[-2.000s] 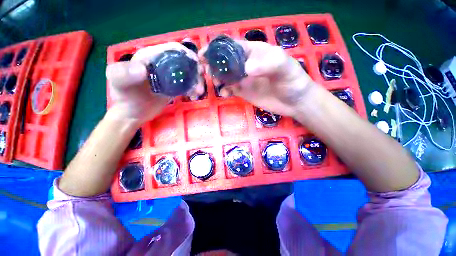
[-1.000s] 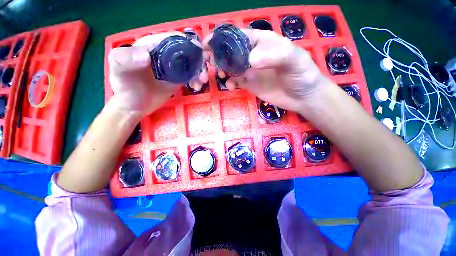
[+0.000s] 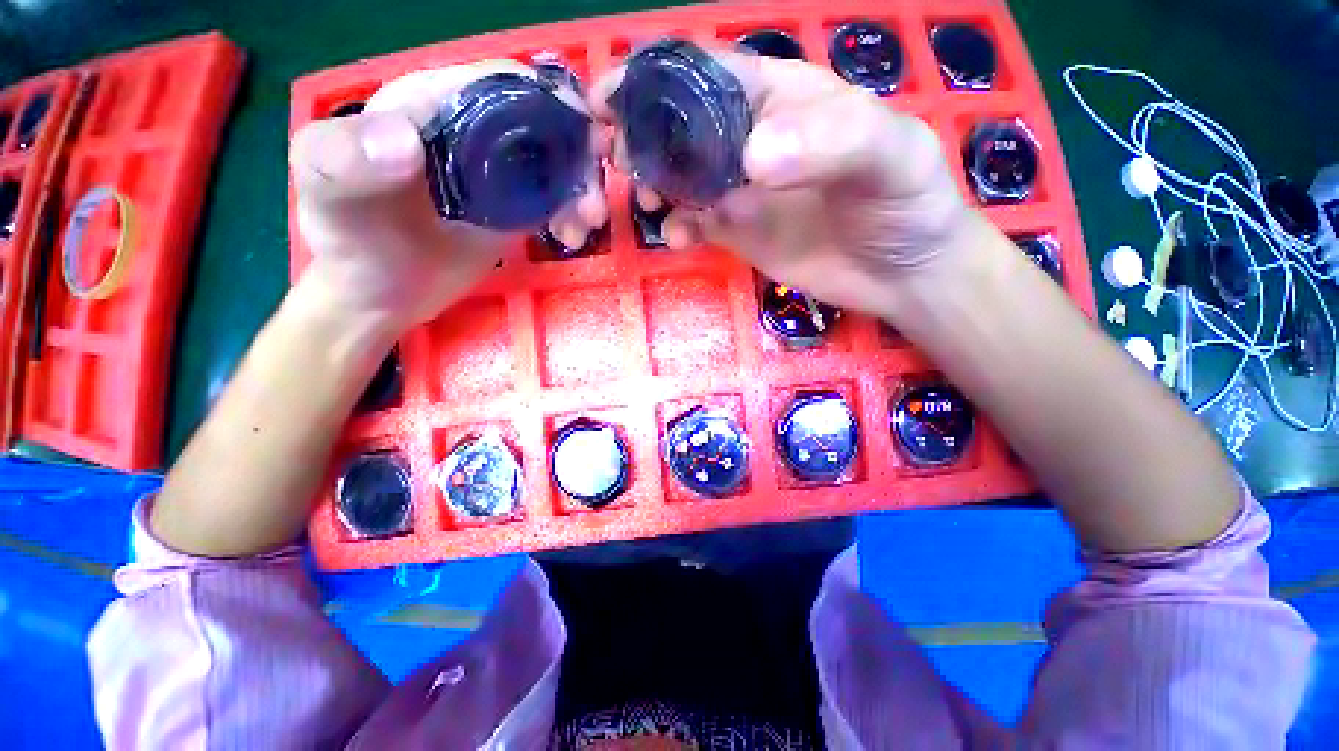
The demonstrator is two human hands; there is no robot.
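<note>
My left hand [image 3: 385, 184] holds a round dark smartwatch head [image 3: 514, 153] by its edge, above the foam tray. My right hand [image 3: 830, 176] holds another dark smartwatch head [image 3: 680, 123] close beside it. Both heads show a dark round face with no lit lights. The red-orange foam tray [image 3: 588, 521] lies below, with several watch heads in its pockets. Three pockets in the third row are empty. The front row holds a dark head [image 3: 375, 493], a white-faced one [image 3: 590, 461] and one with red digits [image 3: 933, 423]. My hands and forearms hide part of the tray.
At left lie more foam trays [image 3: 147, 264], one holding a yellowish tape roll [image 3: 100, 244]. At right, white cables [image 3: 1248, 279] lie tangled with small white discs [image 3: 1125, 267] and dark round pieces. A white box [image 3: 1326, 198] is cut by the right edge.
The small greenish-white lights seen two seconds ago on both held heads are gone. Both hands have risen slightly in view, and the trays have shifted up a little too.
</note>
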